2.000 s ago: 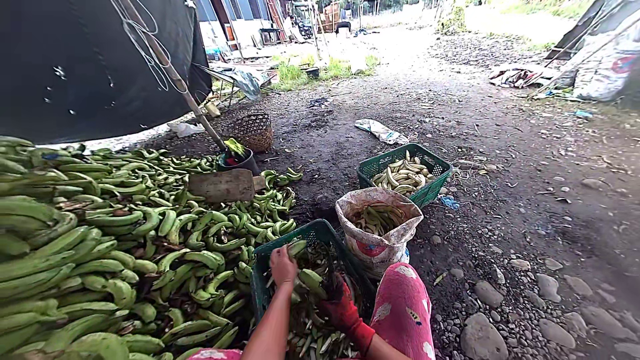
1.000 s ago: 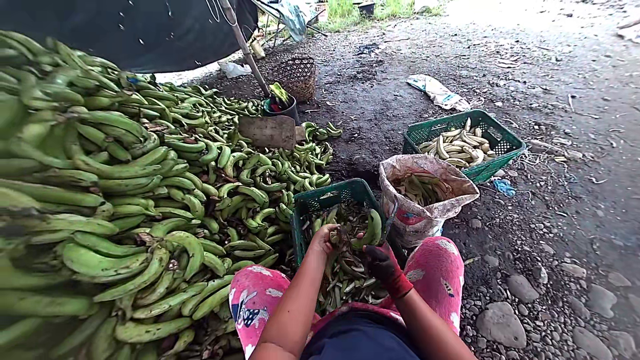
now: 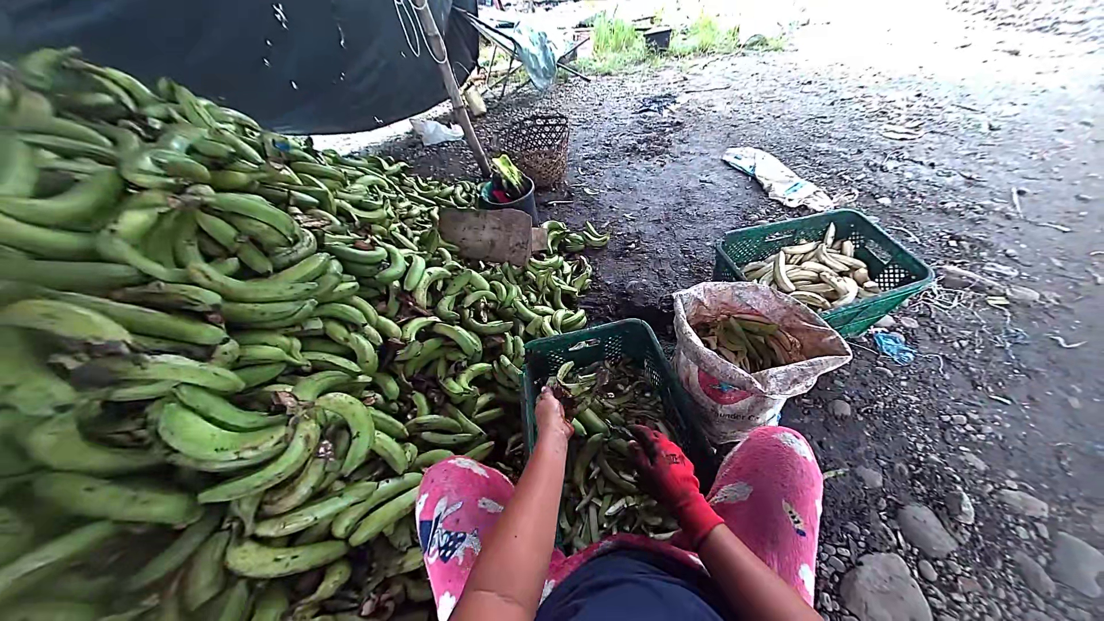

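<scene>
My bare left hand [image 3: 553, 414] is over the near green plastic crate [image 3: 528, 379], closed on the dark stem end of a small bunch of green bananas [image 3: 590, 419]. My right hand [image 3: 664, 466], in a red and black glove, is just right of that bunch over the same crate; its fingertips are dark, and whether it holds a tool or a fruit cannot be told. Banana peels and pieces [image 3: 604, 500] lie in the crate below both hands. A woven sack [image 3: 733, 405] with its top folded open stands against the crate's right side, with peels [image 3: 749, 341] inside.
A large heap of green bananas [image 3: 259, 362] fills the left. Another green crate [image 3: 888, 302] holds peeled bananas [image 3: 815, 269] beyond the sack. A wooden board [image 3: 486, 235], a bucket [image 3: 517, 203], a woven basket [image 3: 539, 151] and a pole [image 3: 453, 86] stand farther off. Stones [image 3: 884, 591] lie at the right.
My hands were close together over the crate a second ago, at a green banana; now they are farther apart, the right one lower. The view has turned since the earliest frame.
</scene>
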